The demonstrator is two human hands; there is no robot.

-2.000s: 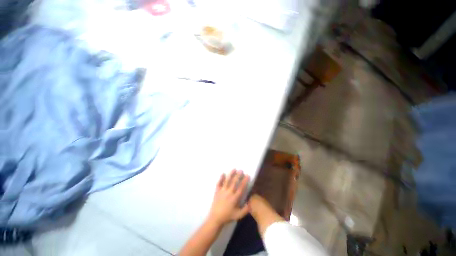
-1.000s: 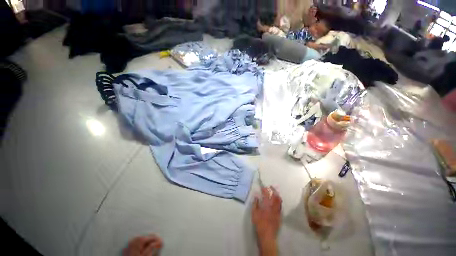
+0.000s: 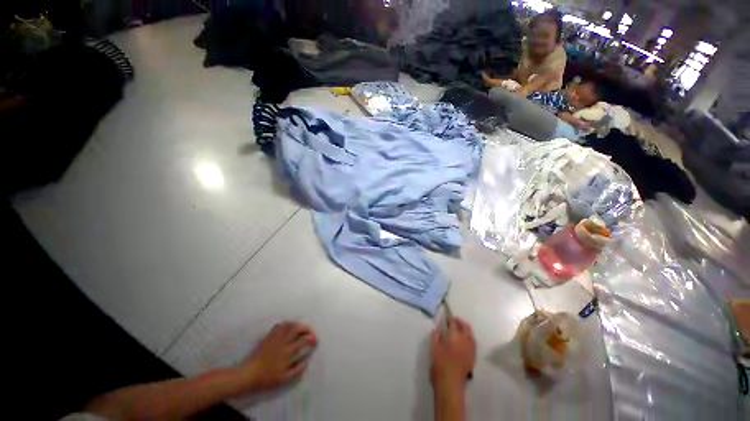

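Note:
Light blue shirts (image 3: 386, 168) lie heaped on the white table (image 3: 238, 271), with a gathered cuff (image 3: 429, 289) pointing at me. Black hanger hooks (image 3: 265, 123) bunch at the heap's far left. My right hand (image 3: 453, 349) is on the table just below the cuff, closed around a thin dark stick (image 3: 446, 309) whose ends show past the fingers. My left hand (image 3: 285, 355) rests on the table to the left, fingers loosely bent and a little apart, with nothing visible in it.
A crumpled clear bag (image 3: 549, 345) with brownish contents lies right of my right hand. Behind it are a pink bottle (image 3: 569, 251) and tangled white strips (image 3: 559, 177). Plastic sheets (image 3: 666, 321) cover the right side. Dark garments (image 3: 62, 123) lie left. Two people (image 3: 543, 62) are at the far side.
The view has swung from the table edge and floor to the shirts. Both hands have left the edge; the left has come further into view. The stick lay loose before and is now in the right hand.

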